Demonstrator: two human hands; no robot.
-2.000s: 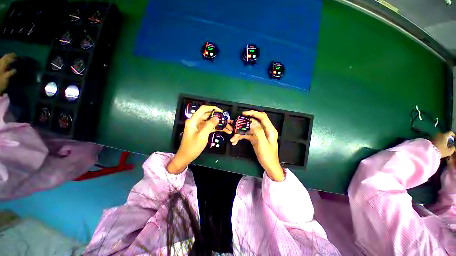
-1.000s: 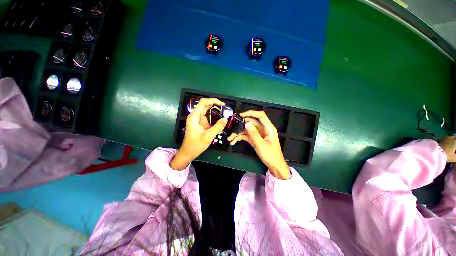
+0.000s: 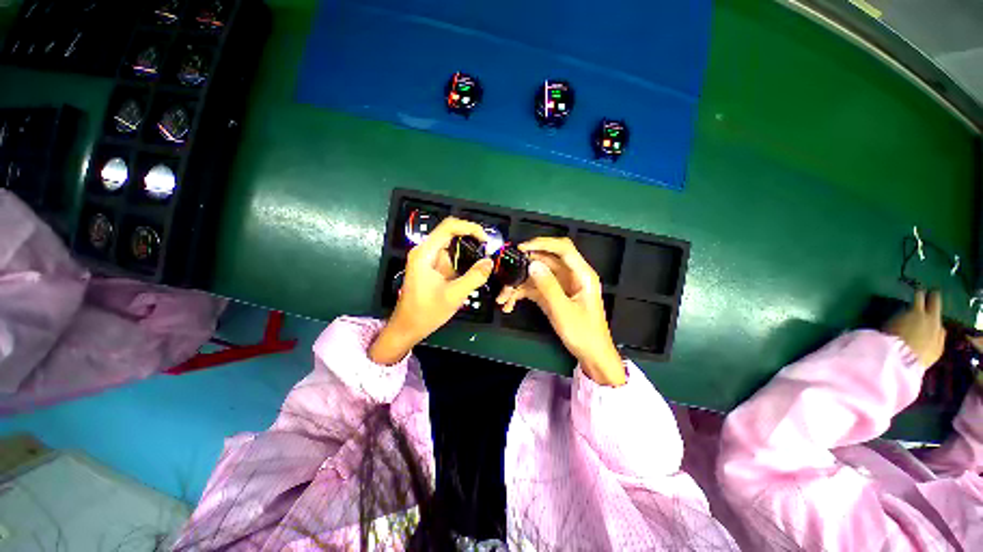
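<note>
My left hand (image 3: pixel 433 283) holds a round dark smartwatch (image 3: pixel 468 254) between thumb and fingers above the compartment tray (image 3: pixel 653 275). My right hand (image 3: pixel 565 299) holds a second smartwatch (image 3: pixel 511 265) close beside it, tilted, its face mostly dark with a red edge. The tray is black with two rows of square pockets. A lit watch (image 3: pixel 420 224) sits in its far left pocket. Other watches in the left pockets are partly hidden by my left hand. The pockets at the right hold nothing.
Three lit watches (image 3: pixel 464 95), (image 3: pixel 554 102), (image 3: pixel 610 139) lie on the blue mat (image 3: pixel 377 65) at the far side. A larger black tray (image 3: pixel 183 232) with rows of watches stands left. A neighbour's hand (image 3: pixel 923 329) is at right near a thin cable (image 3: pixel 916 257).
Both held watches have tilted and their faces have turned from lit to mostly dark. The neighbour's hand at right has moved left. The person at left has drawn their hand out of sight.
</note>
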